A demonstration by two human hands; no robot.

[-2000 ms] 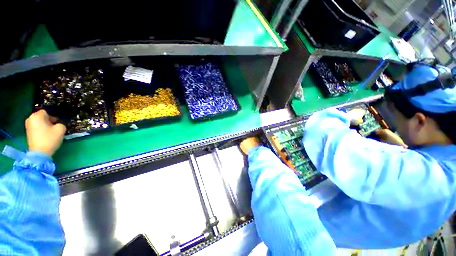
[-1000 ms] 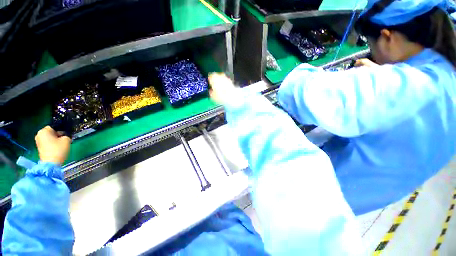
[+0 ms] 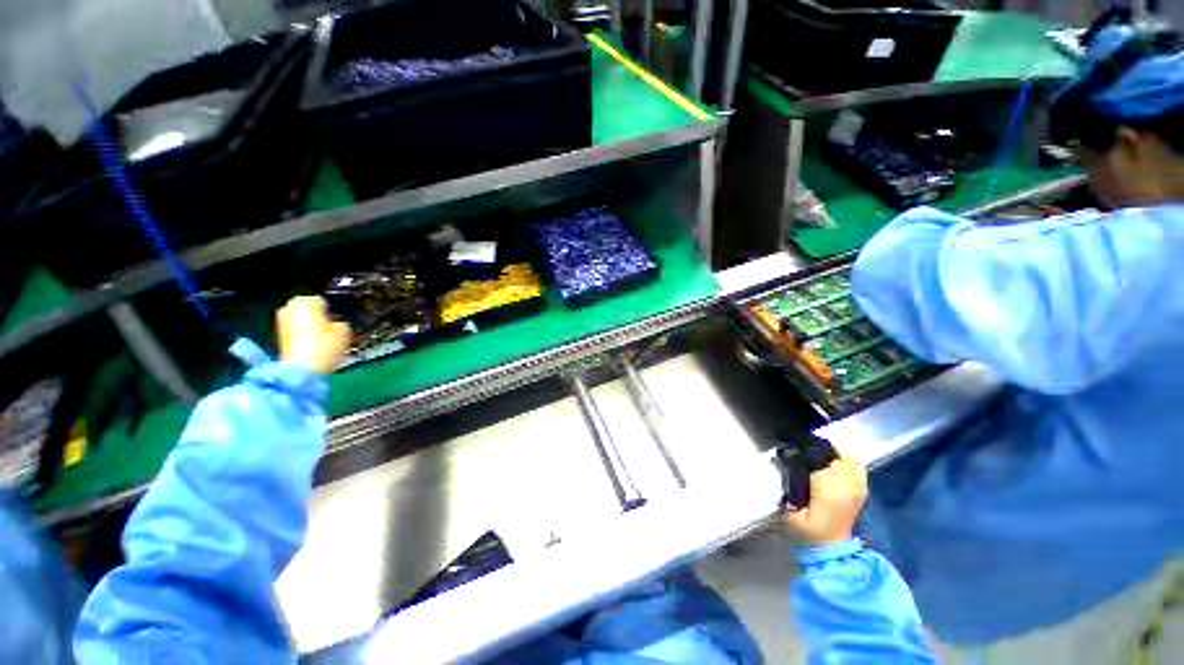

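My left hand (image 3: 312,335) is at the left end of the tray of dark components (image 3: 377,299), fingers curled; any part in them is hidden. My right hand (image 3: 828,500) is at the front right corner of the conveyor, its fingers curled against a black object (image 3: 802,470); whether it grips this cannot be made out. The tray of yellow components (image 3: 491,294) and the tray of blue components (image 3: 592,252) stand to the right on the green shelf. A board carrier (image 3: 795,348) with rows of green circuit boards lies on the rails at the right.
A person in a blue smock (image 3: 1026,325) leans over the line at the right. Large black bins (image 3: 448,124) stand on the upper shelf. A blue coiled cord (image 3: 140,208) hangs at the left. Metal crossbars (image 3: 604,442) span the conveyor. A dark flat object (image 3: 468,565) lies near its front edge.
My right hand has gone from beside the conveyor's back rail, past the blue tray, to the front right corner. My left hand stays by the dark components. The view has shifted, showing more upper shelf.
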